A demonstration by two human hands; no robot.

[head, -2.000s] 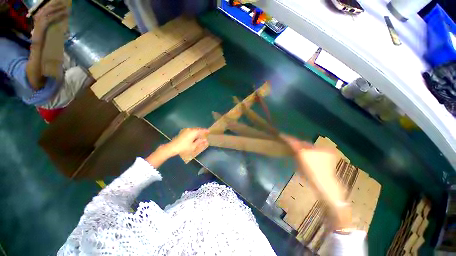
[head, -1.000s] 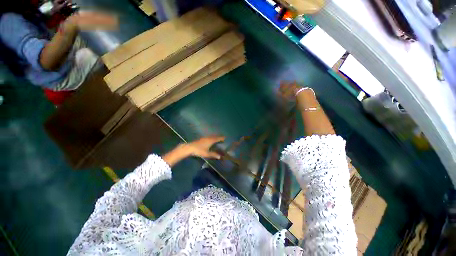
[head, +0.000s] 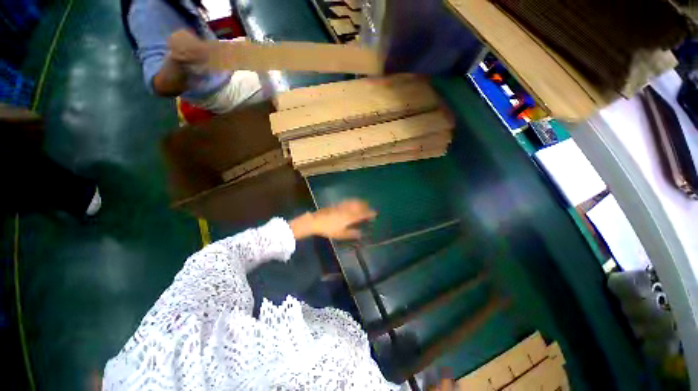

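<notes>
A partly built partition grid (head: pixel 432 309) of thin cardboard strips stands on edge on the green bench, blurred. My left hand (head: pixel 334 220) is at its upper left end, by the bench's front edge. The fingers are blurred, and I cannot tell whether they grip a strip. My right hand (head: pixel 441 380) is only a small blurred part at the bottom edge, beside the right-hand strip stack (head: pixel 520 368). Its fingers and any hold are hidden. The left-hand strip stack (head: pixel 367 130) lies at the bench's far left end.
The open carton (head: pixel 229 153) stands on the floor beyond the bench's left end. A person (head: pixel 184 65) there holds a long cardboard strip (head: pixel 306 57). More stacked cardboard (head: pixel 528 53) is at the top right, by the white shelf (head: pixel 650 160) with a blue bin below.
The view has turned, so the bench scene lies differently. My right hand has moved from the grid's far side down to the bottom edge. The co-worker's long strip has come into view.
</notes>
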